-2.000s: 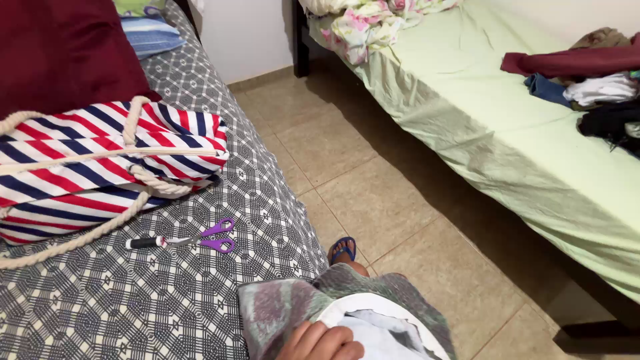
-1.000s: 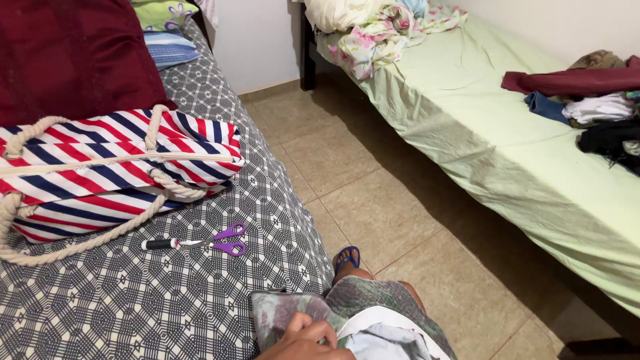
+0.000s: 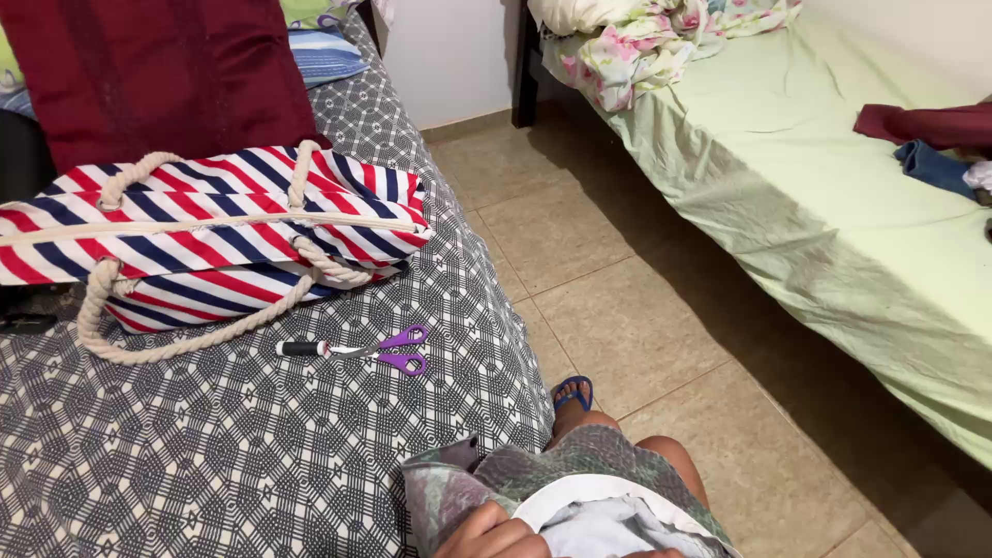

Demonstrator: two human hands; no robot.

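At the bottom edge, one of my hands, apparently my left hand (image 3: 496, 535), has its fingers curled on a grey-green patterned fabric item (image 3: 453, 484) with a white band (image 3: 589, 490) and a pale lining. A small part of my right hand (image 3: 659, 553) shows at the bottom edge beside the pale lining; its fingers are mostly cut off. Purple-handled scissors (image 3: 404, 350) lie on the patterned bedspread (image 3: 256, 442), blades pointing left. Their tips touch or overlap the end of a spool of black thread (image 3: 302, 349).
A striped bag (image 3: 201, 240) with rope handles lies behind the scissors, against a dark red cushion (image 3: 163, 77). Tiled floor (image 3: 612, 325) separates this bed from another with a pale green sheet (image 3: 775, 178). Clothes (image 3: 922, 128) lie there. My foot wears a blue flip-flop (image 3: 573, 394).
The view has shifted left, so the bag, scissors and spool stand farther right in it. The hand at the bottom remains on the patterned fabric.
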